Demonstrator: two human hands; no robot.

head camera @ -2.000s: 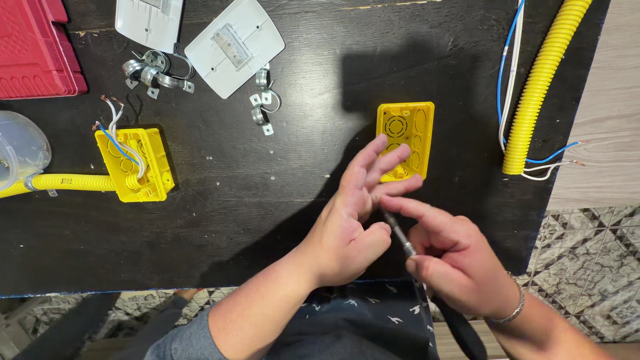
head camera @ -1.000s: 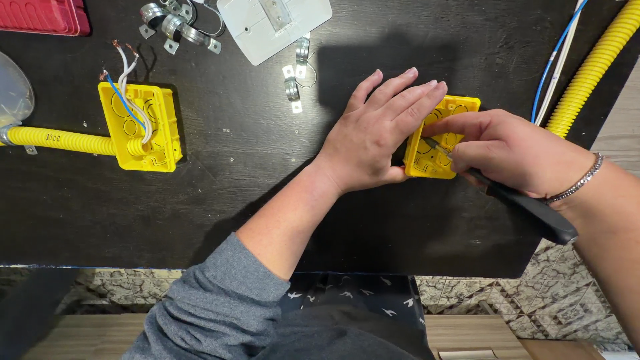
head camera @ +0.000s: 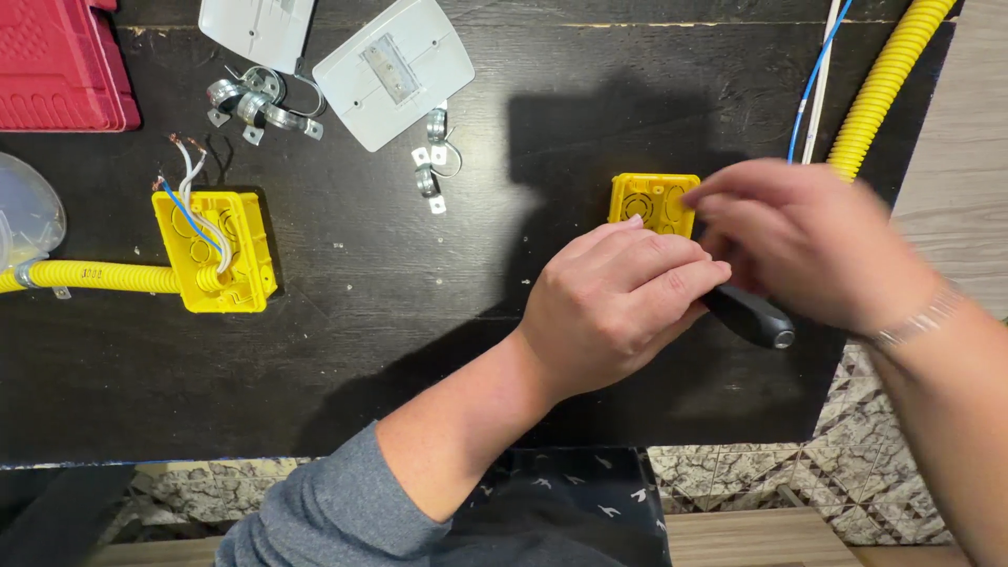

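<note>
A yellow plastic electrical box (head camera: 675, 203) lies on the black table, its lower part covered by my left hand (head camera: 618, 303). Black-handled, a hand tool (head camera: 748, 316) sticks out to the right from under my left fingers; its working end is hidden. My right hand (head camera: 803, 236), blurred, is just right of the box and above the tool's handle; whether it grips anything cannot be told. At the left, a second yellow box (head camera: 253, 236) holds white and blue wires (head camera: 189, 209) with bare copper ends, and yellow corrugated conduit (head camera: 110, 276) enters its lower left side.
Two white cover plates (head camera: 394, 72) and several metal pipe clamps (head camera: 256, 106) lie at the upper left. A red plastic case (head camera: 63, 71) and a clear round container (head camera: 27, 209) are at the left edge. More yellow conduit (head camera: 890, 87) lies upper right, beside blue and white wires (head camera: 819, 87).
My right hand was at the tool and inside the box a second ago; now it is off the handle. My left hand has moved down over the box's lower part and the tool.
</note>
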